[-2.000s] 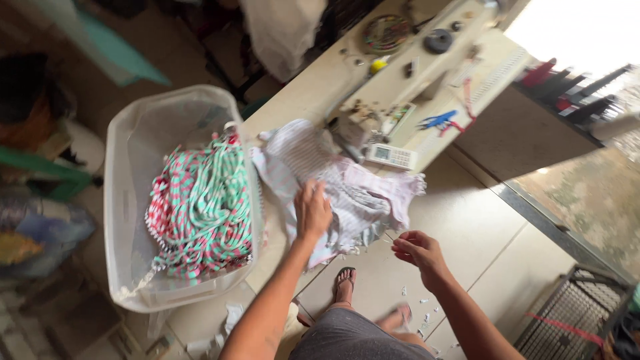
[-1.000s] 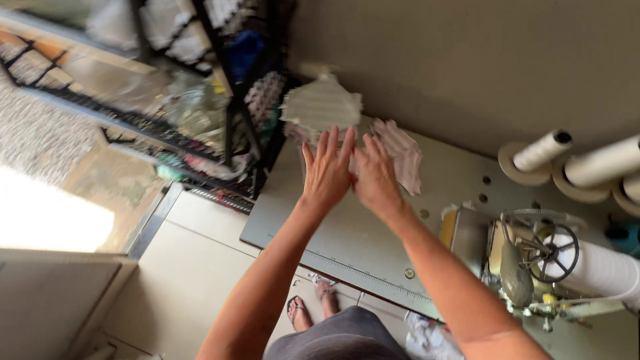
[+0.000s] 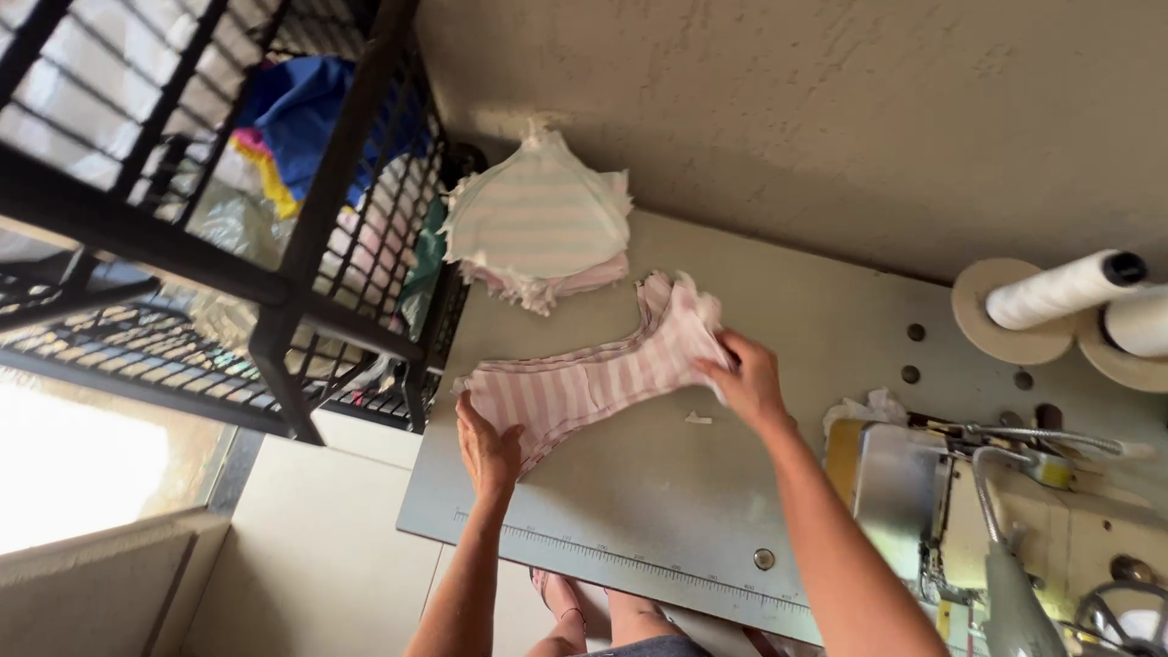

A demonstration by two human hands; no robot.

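A layered stack of pink-and-white striped fabric pieces (image 3: 593,383), narrow in the middle and wider at both ends, lies on the grey sewing table (image 3: 712,493). My left hand (image 3: 490,449) holds its left end near the table's left side. At the right end, my right hand (image 3: 750,379) grips the edge between thumb and fingers, lifting it a little. Behind them, against the wall, rests a pile of striped pieces (image 3: 543,219), pale green on top and pink below, with frayed edges. A small white scrap (image 3: 699,418) lies near my right hand.
A sewing machine (image 3: 985,520) stands at the right, with white thread cones (image 3: 1049,292) behind it. A black mesh rack (image 3: 301,274) holding fabrics and plastic bags borders the table on the left. A printed ruler (image 3: 630,557) runs along the front edge.
The view has swung from the machine table with the plastic bin to this table. Since one second ago, my hands have parted and come nearer, and now hold the pink striped stack at its two ends.
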